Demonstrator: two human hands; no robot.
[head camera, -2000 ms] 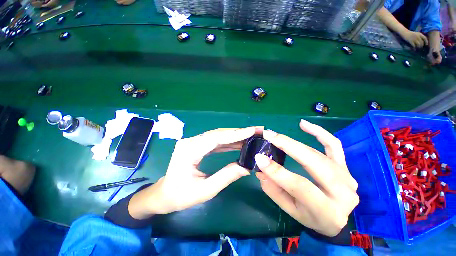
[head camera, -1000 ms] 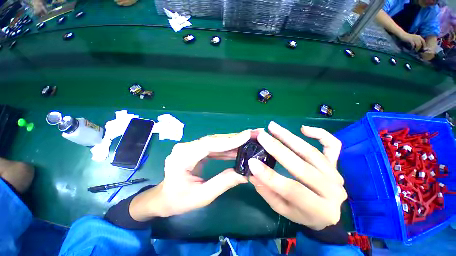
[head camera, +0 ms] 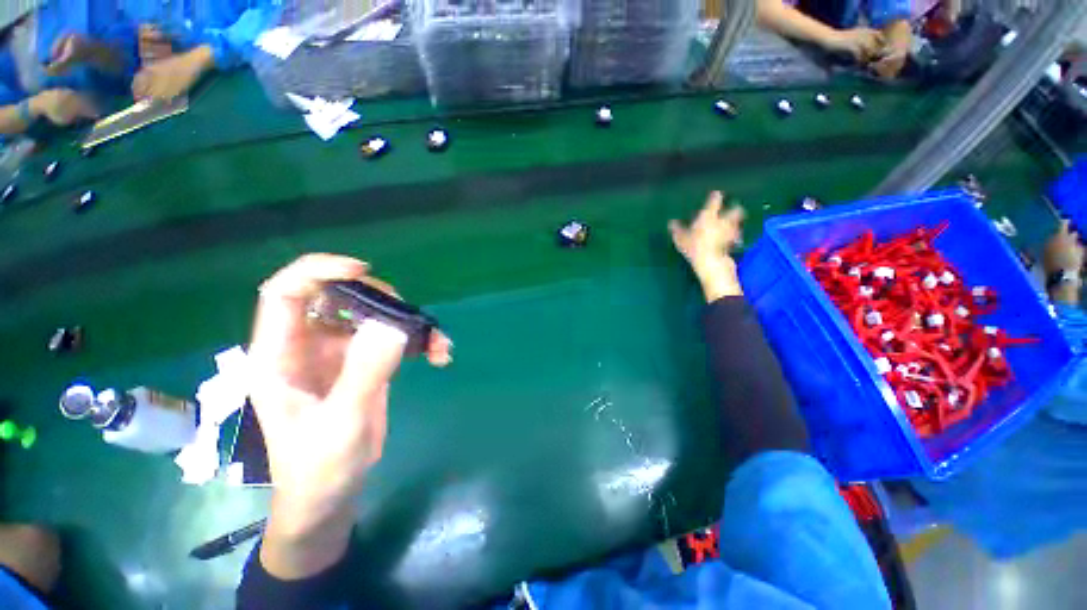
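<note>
My left hand (head camera: 320, 369) holds a glossy black rounded housing (head camera: 387, 307) between fingers and thumb, tilted, above the bench. The housing is partly covered by the fingers, and a small green spot shows near its left end. My right hand (head camera: 712, 238) is stretched forward over the green belt beside the blue bin, slightly blurred, with fingers apart and nothing visible in it. A black unit with a white label (head camera: 573, 232) lies on the belt left of my right hand. Another unit (head camera: 811, 205) lies behind the bin's rim.
The blue bin (head camera: 822, 399) of red clamps (head camera: 918, 322) stands at right. A white bottle (head camera: 153, 421), tissue (head camera: 215, 399), a partly hidden phone (head camera: 252, 447) and a pen (head camera: 228, 540) lie at left. Clear trays (head camera: 495, 54) and other workers' hands are across the line.
My right hand has let go of the housing and moved forward and right over the belt. My left hand keeps the housing, now tilted and further left in view. The view has shifted.
</note>
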